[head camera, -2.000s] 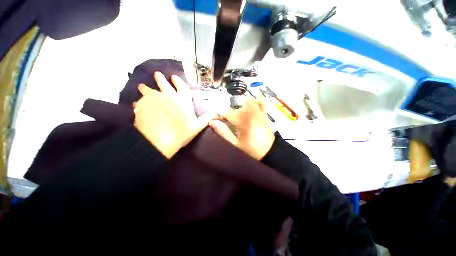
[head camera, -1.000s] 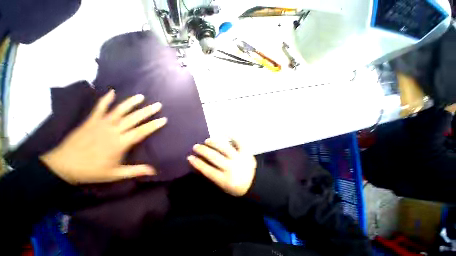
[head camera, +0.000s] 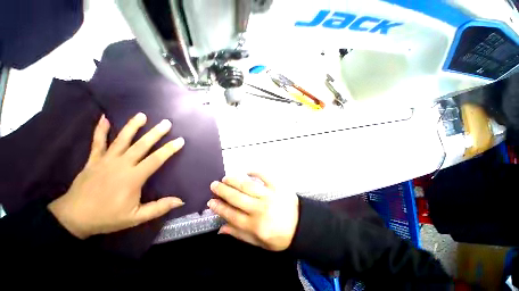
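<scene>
A dark plum fabric panel (head camera: 188, 153) lies on the white machine table, its upper part under the lit presser foot area (head camera: 199, 85). My left hand (head camera: 122, 176) lies flat on the panel with its fingers spread. My right hand (head camera: 256, 210) rests at the panel's lower right corner, fingertips on its edge; whether it pinches the cloth is unclear. More dark plum cloth (head camera: 45, 136) spreads to the left and under my left wrist. The sewing machine head (head camera: 364, 23) with "JACK" lettering stands behind.
An orange-yellow handled tool (head camera: 307, 98), dark tweezers (head camera: 273, 95) and a small metal part (head camera: 336, 91) lie right of the foot. A dark cloth pile (head camera: 40, 28) is at upper left. A blue crate (head camera: 395, 213) is below the ruler-marked edge (head camera: 190, 227). Another person's arm is at right.
Since the earliest frame, my hands have moved from the needle area towards the front edge, and the panel lies flatter. Since the middle frame, the hands have moved little and the view has shifted.
</scene>
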